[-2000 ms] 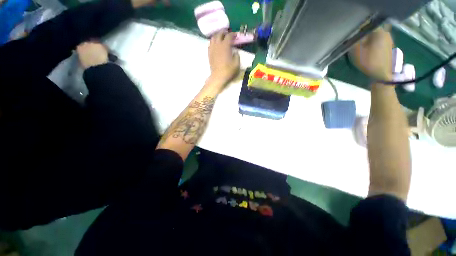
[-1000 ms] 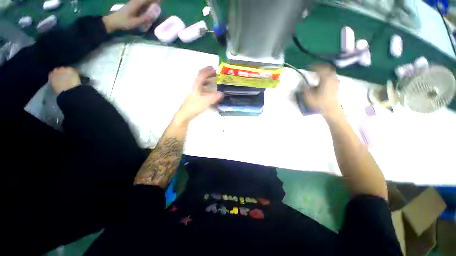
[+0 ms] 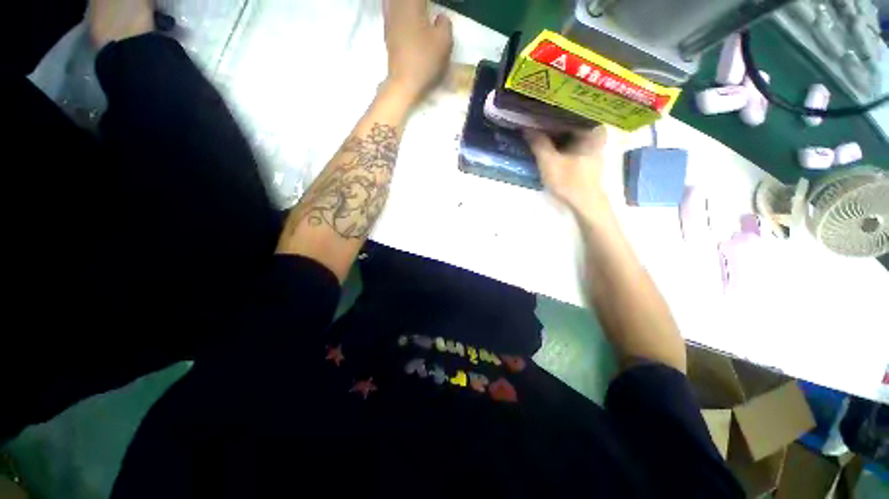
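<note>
A pink housing [image 3: 503, 114] shows as a thin pale edge under the yellow and red warning label [image 3: 593, 82], over the dark press fixture [image 3: 497, 161]. My right hand [image 3: 575, 161] is at the right part of the fixture, with its thumb and fingers around the right end of the housing; the fingertips are partly hidden under the label. My left hand [image 3: 417, 44] is to the left of the press at the top edge of the picture, its fingers cut off, so what it holds cannot be seen.
A blue-grey switch pad [image 3: 657, 176] lies right of the press. Pale pink parts [image 3: 738, 255] and a cream fan [image 3: 850, 212] are farther right. More housings lie on the green belt [image 3: 780, 146]. A black cable loops there. A neighbour's hand [image 3: 119, 19] is at upper left; open boxes [image 3: 770, 419] at lower right.
My right hand has moved left from the switch pad to the fixture. My left hand has moved away from the fixture, up to the top edge. The view has shifted and tilted.
</note>
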